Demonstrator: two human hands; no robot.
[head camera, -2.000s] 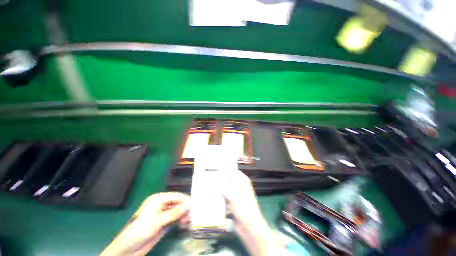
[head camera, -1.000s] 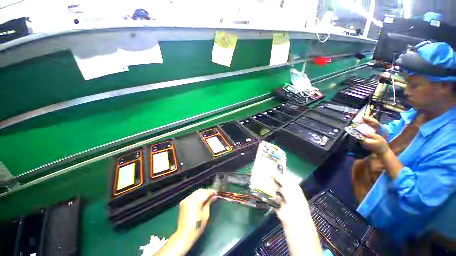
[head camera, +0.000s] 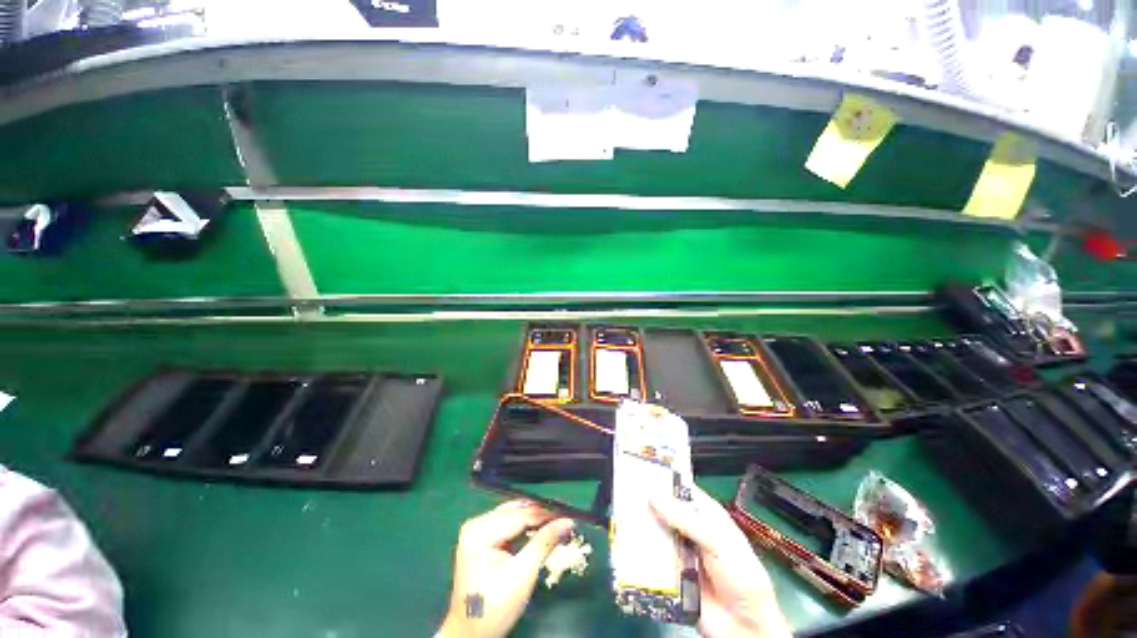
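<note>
My right hand (head camera: 723, 567) holds an opened phone screen assembly (head camera: 648, 536) upright, its pale battery area facing me and exposed board parts at the top and bottom ends. My left hand (head camera: 499, 567) grips the lower edge of an empty black middle frame (head camera: 496, 444) with a thin orange edge. The frame is tilted, and the phone overlaps its right side. A small crumpled cream-white pile (head camera: 570, 558) lies beside my left fingers.
Foam tray (head camera: 673, 361) behind my hands holds orange-rimmed phones. Another tray (head camera: 399, 430) stands left, more trays (head camera: 997, 467) right. Spare frames (head camera: 810, 536) and a clear plastic bag (head camera: 900, 530) lie right. A person's pink sleeve (head camera: 50, 561) shows lower left.
The view has swung back left from the blue-clothed worker. My left hand has moved from the spare frames with one black-and-orange frame. My right hand still holds the opened phone.
</note>
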